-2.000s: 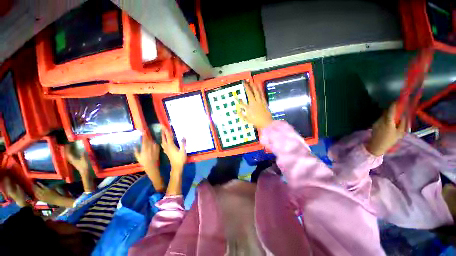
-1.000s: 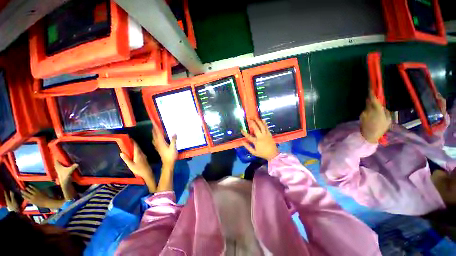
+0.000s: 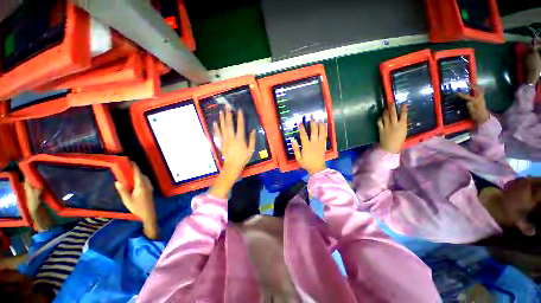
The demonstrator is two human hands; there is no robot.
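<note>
Three tablets in orange trays lie side by side in front of me. The left tablet (image 3: 181,145) shows a plain white screen with small dots near its edges. The middle tablet (image 3: 256,121) is dark with a small yellow block low on its right side. My left hand (image 3: 235,142) lies over it with fingers spread, hiding part of the screen. The right tablet (image 3: 299,106) shows a dark screen with rows of green and white text and glare. My right hand (image 3: 311,145) rests with spread fingers over its lower part. Neither hand grips anything.
At right, a person in pink has both hands on two tablets (image 3: 413,97). At left, a person in blue holds a tablet in an orange tray (image 3: 121,171). Stacked orange trays (image 3: 113,86) stand upper left by a slanting metal post (image 3: 160,35). A pale rail (image 3: 350,51) and grey mat (image 3: 344,26) lie beyond.
My left hand has moved from the left tablet to the middle one; my right hand has moved onto the right tablet. The middle screen changed. The view shifted, and the right neighbour's tablets now lie down.
</note>
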